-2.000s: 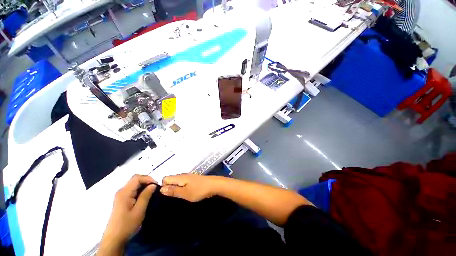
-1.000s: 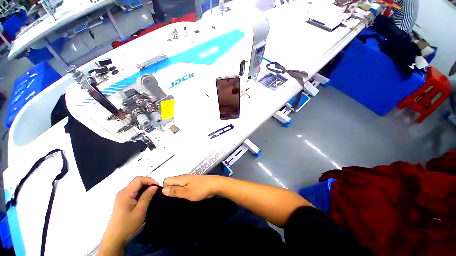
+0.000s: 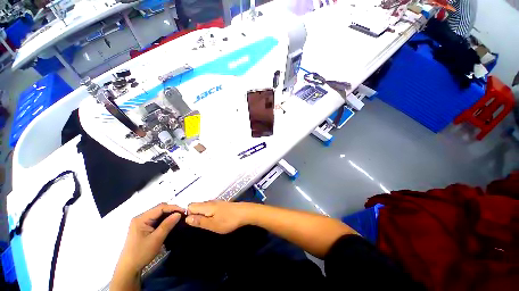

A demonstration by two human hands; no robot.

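My left hand [image 3: 149, 230] and my right hand [image 3: 219, 217] pinch the edge of a black fabric piece [image 3: 199, 244] with fingertips almost touching, at the table's front edge. The fabric hangs down into my lap and merges with my dark clothing, so its outline cannot be told. A pointed black panel [image 3: 111, 179] lies on the white table left of the needle area [image 3: 169, 159]. A narrow black strip [image 3: 61, 219] curves on the table at the far left.
The white JACK sewing machine [image 3: 227, 71] has a yellow tag [image 3: 192, 126]. A smartphone [image 3: 261, 112] leans against it. Thread snips [image 3: 252, 150] lie near the front edge. Dark red garments [image 3: 449, 233], a blue bin [image 3: 418, 85] and a red stool [image 3: 487, 108] are at the right.
The hands keep nearly the same place and grip on the fabric; the left fingers have shifted slightly. The view has moved a little. The panel and strip lie as before.
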